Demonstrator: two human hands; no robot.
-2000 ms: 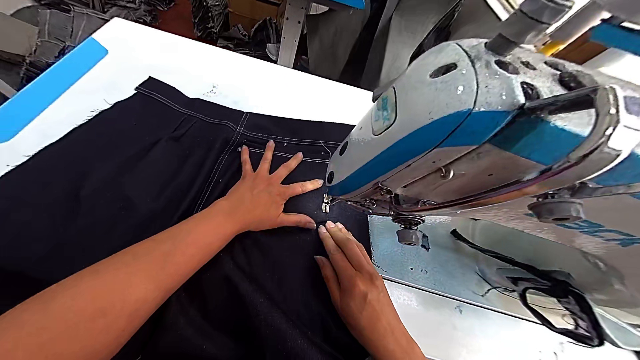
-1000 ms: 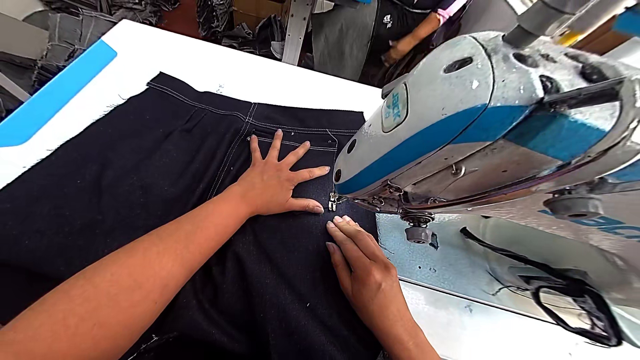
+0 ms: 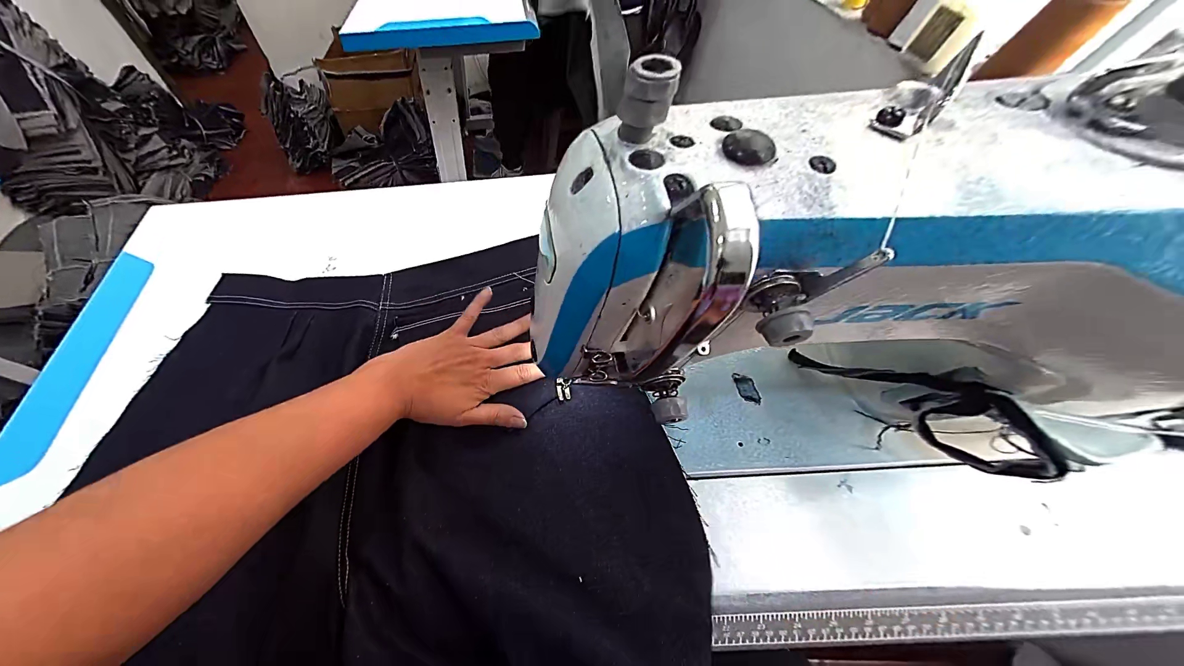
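Note:
My left hand (image 3: 462, 370) lies flat with spread fingers on a dark denim garment piece (image 3: 555, 518), just left of the presser foot (image 3: 563, 389) of a white and blue Jack sewing machine (image 3: 592, 250). Pale topstitching runs along the garment's upper band and down a seam. The fabric passes under the presser foot, and part of its upper edge is hidden behind the machine head. My right hand is out of view.
A black strap or cloth loop (image 3: 999, 435) lies on the machine bed under the arm. A ruler strip (image 3: 943, 622) runs along the table's front edge. Behind stand another white-topped table (image 3: 439, 23), a cardboard box (image 3: 365, 88) and piles of dark fabric (image 3: 176, 139).
My right hand, earlier on the fabric by the presser foot, has left the view. My left hand stays spread on the denim. The view has turned markedly toward the machine's right side.

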